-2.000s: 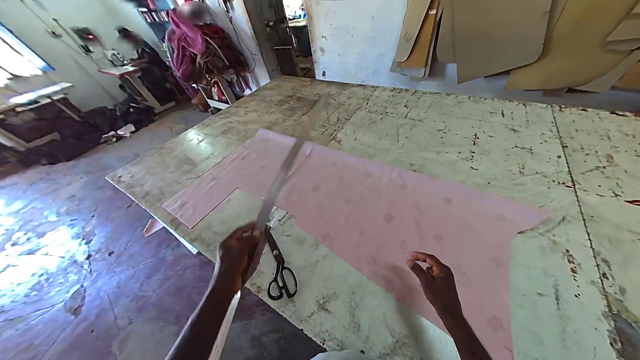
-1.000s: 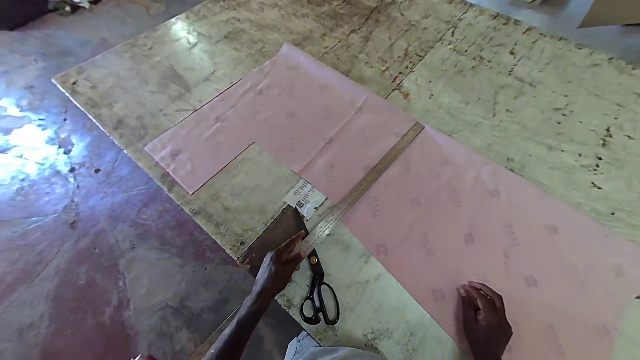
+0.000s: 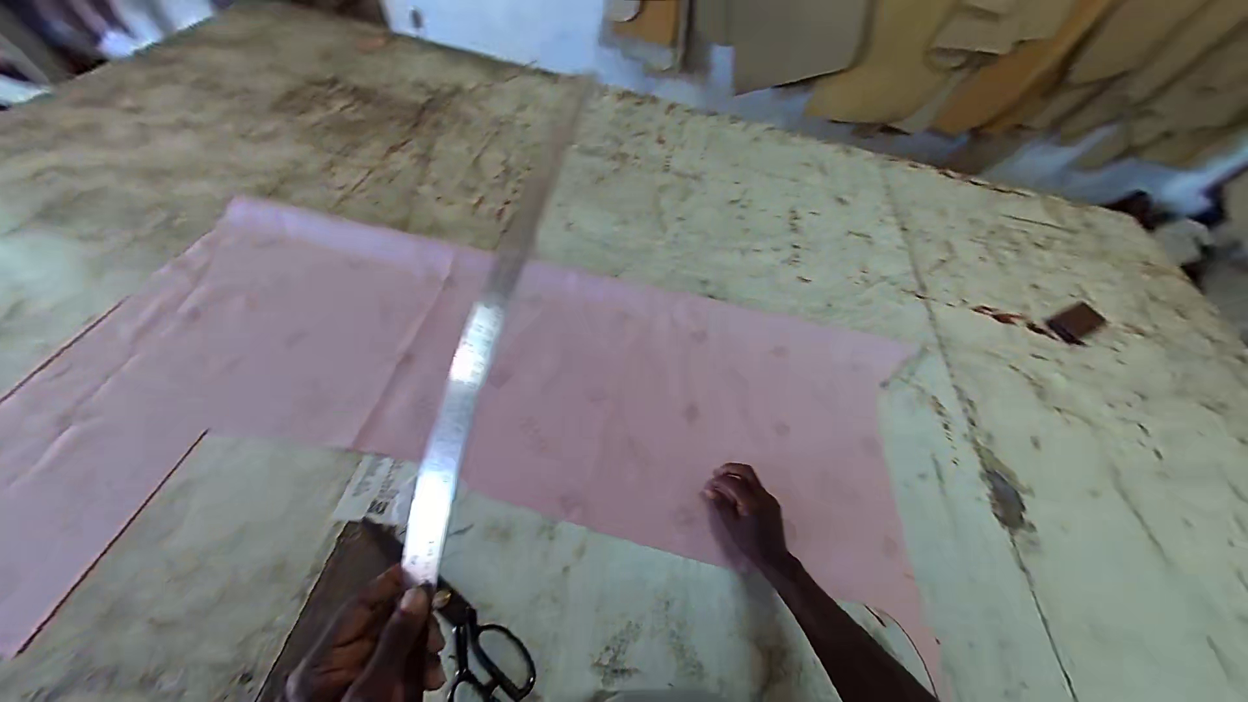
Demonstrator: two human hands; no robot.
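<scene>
My left hand (image 3: 375, 639) grips the near end of a long metal ruler (image 3: 453, 429), which slants up and away, its far part blurred, over a large sheet of pink patterned material (image 3: 624, 390). Black-handled scissors (image 3: 487, 658) lie just right of that hand, their blades partly hidden. Under and beside my left hand is a dark flat piece (image 3: 336, 585), and a white paper with printing (image 3: 369, 487) touches the pink sheet's near edge. My right hand (image 3: 749, 512), fingers loosely curled, is over the sheet's near right part with nothing seen in it.
The worn, stained table (image 3: 741, 205) extends beyond the sheet on all sides seen. A small brown block (image 3: 1075, 322) lies at the right. Brown and tan pattern pieces (image 3: 799, 44) hang along the wall behind the far edge.
The ruler lay across the pink sheet one second ago; now it is tilted up in my left hand, its far end past the sheet's far edge. The view has swung up.
</scene>
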